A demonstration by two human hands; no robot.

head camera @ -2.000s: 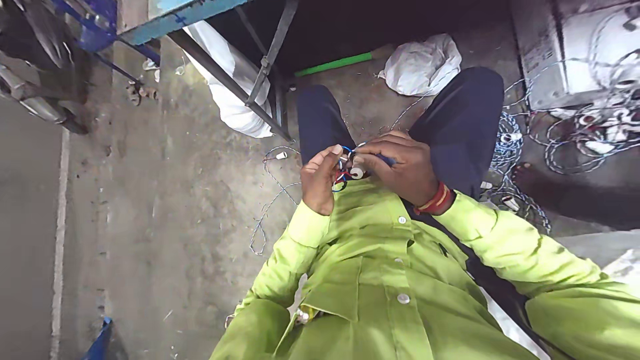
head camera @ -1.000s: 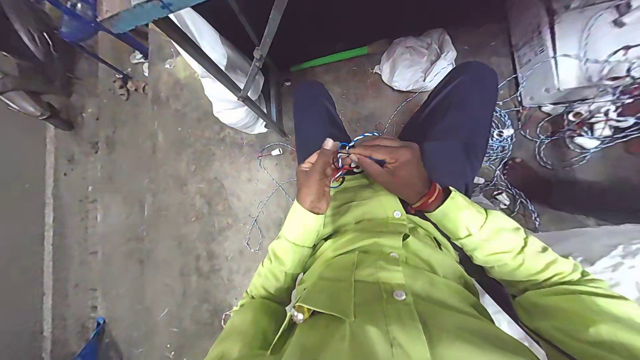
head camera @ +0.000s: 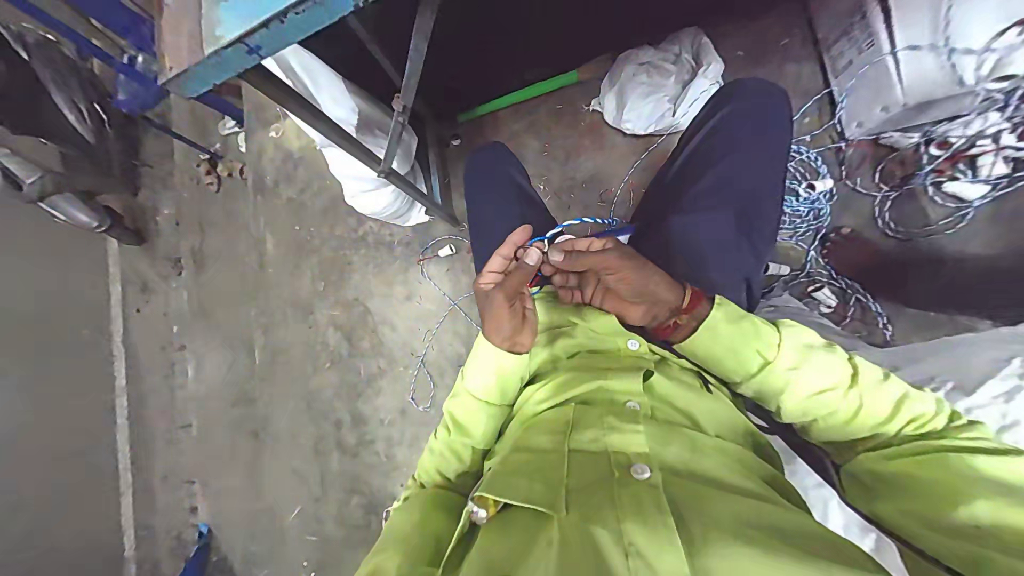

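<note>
A blue-and-white twisted electrical wire (head camera: 588,222) runs between my fingertips in front of my lap. My left hand (head camera: 510,290) pinches its end between thumb and fingers. Close against it, my right hand (head camera: 616,280) grips the wire too, and a dark blue pen-like thing (head camera: 614,232) sticks out from behind its fingers. Red strands show below my fingertips. A small round white part sits between the hands, mostly hidden. Left of my knee, a loop of the same kind of wire (head camera: 424,352) lies on the floor, with a white connector (head camera: 446,250) near its upper end.
Coils of blue-and-white wire (head camera: 806,192) with white connectors lie to the right, near another person's bare foot (head camera: 840,244). A white plastic bag (head camera: 660,80) and a green rod (head camera: 520,94) are ahead. A metal-framed table (head camera: 272,44) stands at upper left, beside a white sack (head camera: 360,160).
Both hands stay together at my lap. My left fingers, closed around the wire two seconds ago, are now more spread, with the thumb and fingertips at the wire's end.
</note>
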